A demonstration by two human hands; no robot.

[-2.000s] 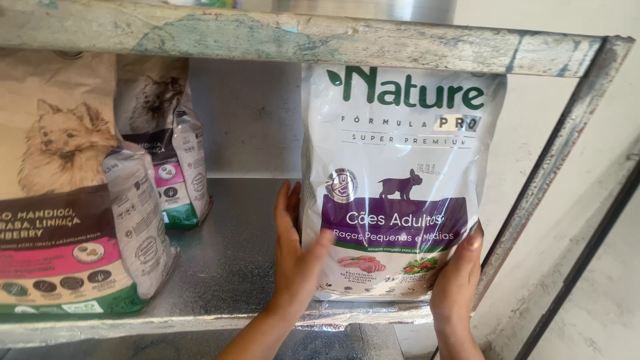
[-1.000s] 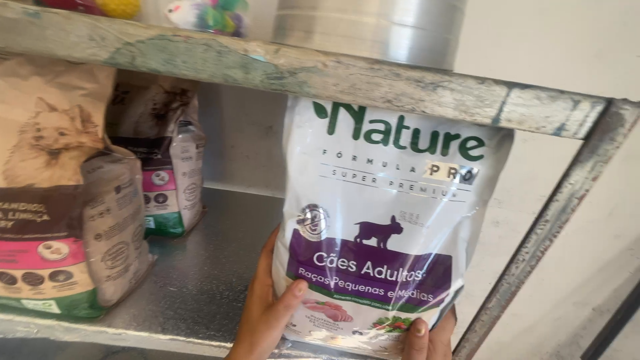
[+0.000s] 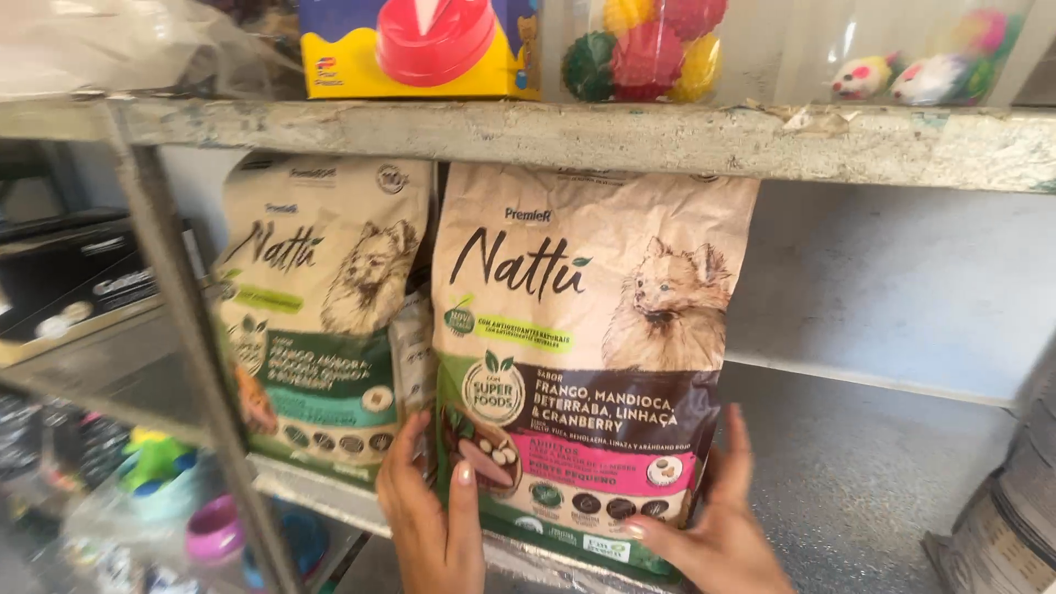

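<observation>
A beige paper dog food bag with a pink band [image 3: 577,346] stands upright at the front of a metal shelf, tilted slightly. At its lower left side is my left hand [image 3: 433,503], thumb on the front and fingers along the edge. My right hand [image 3: 714,511] is at the lower right corner, thumb on the front, fingers raised beside the edge. Both hands hold the bag between them. Close on its left stands a similar bag with a green band [image 3: 322,330]. Between the two, part of another bag shows, mostly hidden.
The shelf board above [image 3: 528,136] has a worn front edge and carries a yellow and blue box [image 3: 421,49], spiky balls [image 3: 643,49] and toy mice [image 3: 899,78]. A metal upright [image 3: 194,330] slants at left. Pink and blue bowls lie lower left; a dark bag [image 3: 1002,511] is at far right.
Both hands have let go of the white dog food bag and are now on the beige bag with the pink band. The view has swung to the left.
</observation>
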